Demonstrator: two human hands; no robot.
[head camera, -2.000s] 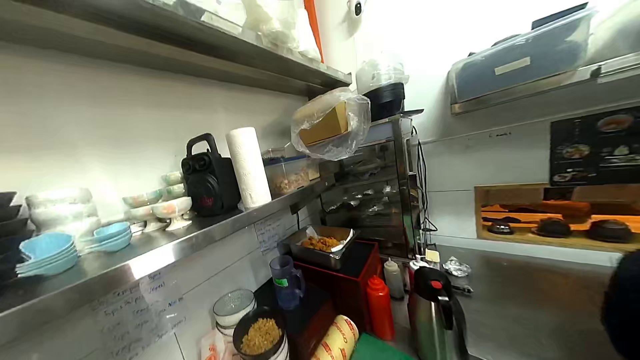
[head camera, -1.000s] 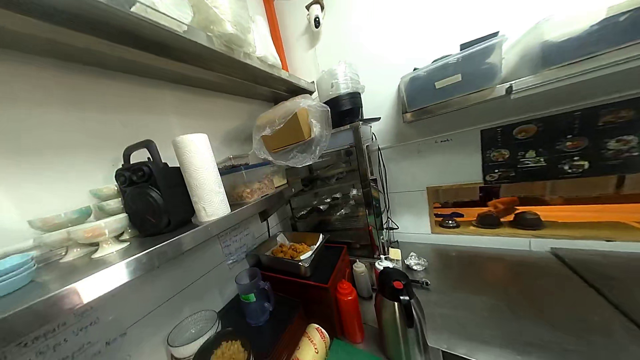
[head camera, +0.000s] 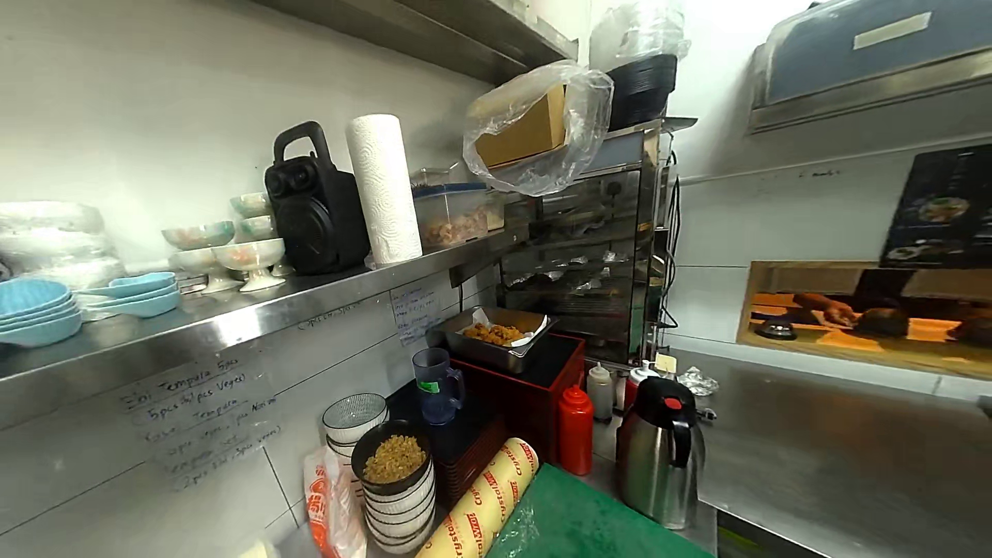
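Observation:
Neither of my hands shows in the view. At the bottom centre, a green cutting board (head camera: 597, 519) lies beside a roll of plastic cling film (head camera: 484, 496). A black bowl of brown crumbs (head camera: 394, 459) tops a stack of striped bowls (head camera: 399, 511). Behind it a clear bluish plastic jug (head camera: 438, 387) stands on a dark surface. A metal tray (head camera: 515, 356) holds fried food (head camera: 496, 333) on white paper. To the right stand a red squeeze bottle (head camera: 576, 434), a paler squeeze bottle (head camera: 600, 391) and a steel vacuum jug (head camera: 659, 465).
A steel shelf (head camera: 232, 322) on the left wall holds blue dishes (head camera: 147, 298), footed bowls (head camera: 252, 256), a black speaker (head camera: 318, 217) and a paper towel roll (head camera: 385, 190). A glass-fronted cabinet (head camera: 573, 256) stands in the corner. Through the wall opening, another person's hand (head camera: 838, 311) shows.
The view swings right, then partly back left. A dark shape at the right edge two seconds ago is out of view. The person's hand beyond the opening has moved left relative to the dark objects there.

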